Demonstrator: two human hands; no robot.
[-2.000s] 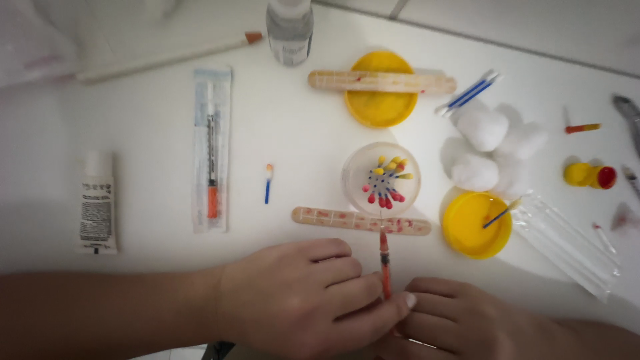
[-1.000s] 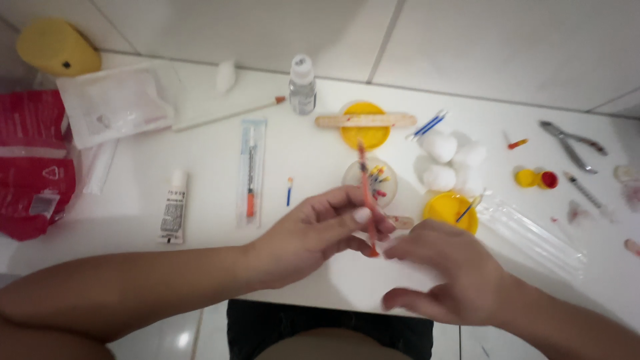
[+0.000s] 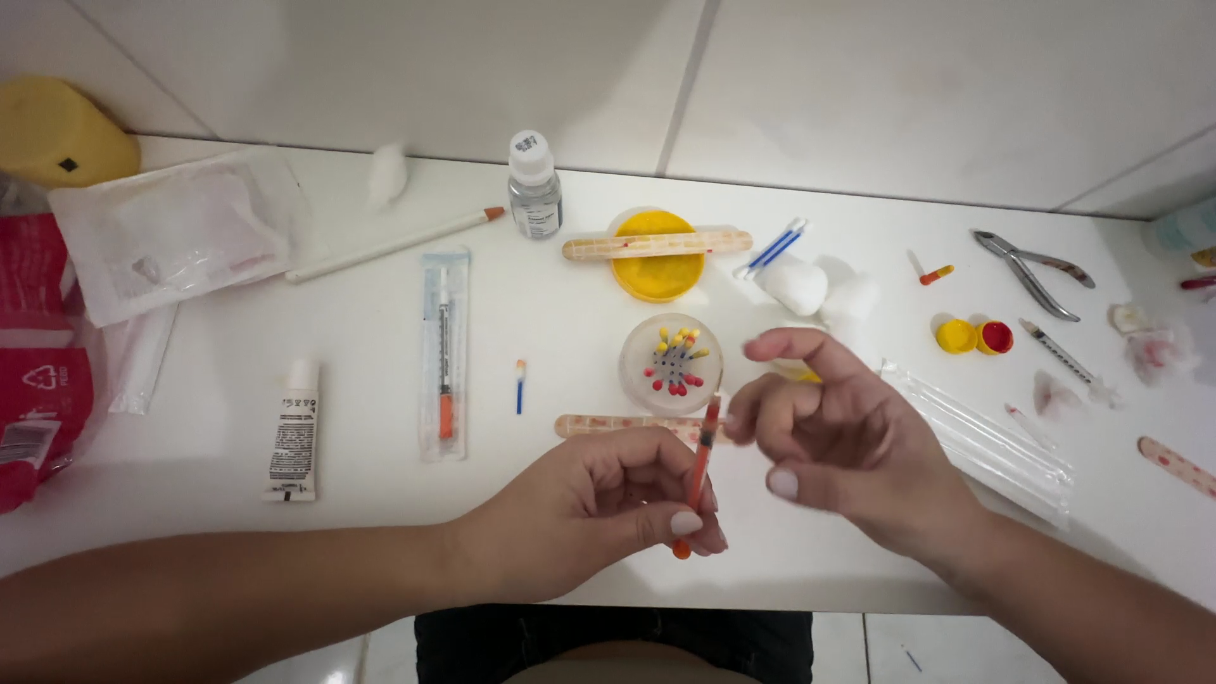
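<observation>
My left hand (image 3: pixel 617 508) holds a thin orange syringe (image 3: pixel 705 456) between thumb and fingers, its tip pointing up and away from me. My right hand (image 3: pixel 836 427) hovers just right of it with fingers apart and nothing in them. Beyond the syringe tip stands a round clear dish (image 3: pixel 631 380) of small swab tips coloured yellow and red. A wooden stick with red spots (image 3: pixel 598 426) lies in front of the dish, partly behind my hands. Farther back, another wooden stick (image 3: pixel 589 249) rests across a yellow lid (image 3: pixel 655 283). A yellow item behind my right hand is mostly hidden.
On the left lie a packaged syringe (image 3: pixel 445 356), a small tube (image 3: pixel 294 442), a white pencil (image 3: pixel 399 245) and plastic packets (image 3: pixel 180 237). A bottle (image 3: pixel 537 195) stands near the wall. On the right are cotton balls (image 3: pixel 796 285), metal nippers (image 3: pixel 1031 271), paint pots (image 3: pixel 957 335) and another syringe (image 3: pixel 1064 353).
Both hands were low by the syringe two seconds ago. The left has since raised it, and the right has come away from it and lifted. The view has shifted to show more of the surface.
</observation>
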